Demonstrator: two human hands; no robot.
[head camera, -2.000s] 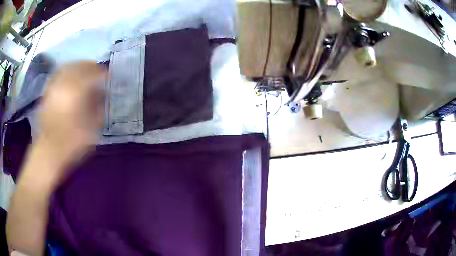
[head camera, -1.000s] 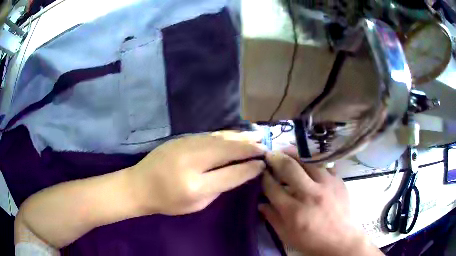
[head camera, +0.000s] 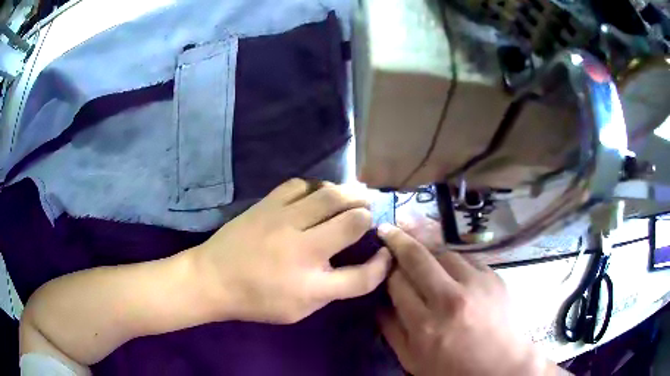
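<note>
The dark purple jacket body (head camera: 242, 349) lies under both hands, with a grey panel (head camera: 121, 161) behind it. A grey flap (head camera: 206, 125) is sewn beside a dark square piece (head camera: 290, 103). My left hand (head camera: 286, 253) pinches the dark cloth edge between thumb and fingers, just left of the sewing machine head (head camera: 419, 110). My right hand (head camera: 448, 308) lies on the cloth edge, its fingertips close to my left ones below the machine head. Its exact hold on the cloth is hidden. The needle point is not clearly visible.
Scissors (head camera: 588, 305) with black handles lie on the white table (head camera: 544, 294) right of my right hand. A curved shiny metal guard (head camera: 606, 125) fronts the machine head. Dark cloth shows at the lower right edge.
Since two seconds ago, both hands have come to the cloth edge by the machine, and the view has moved closer. Since one second ago, my left fingers have bent and spread into a pinch.
</note>
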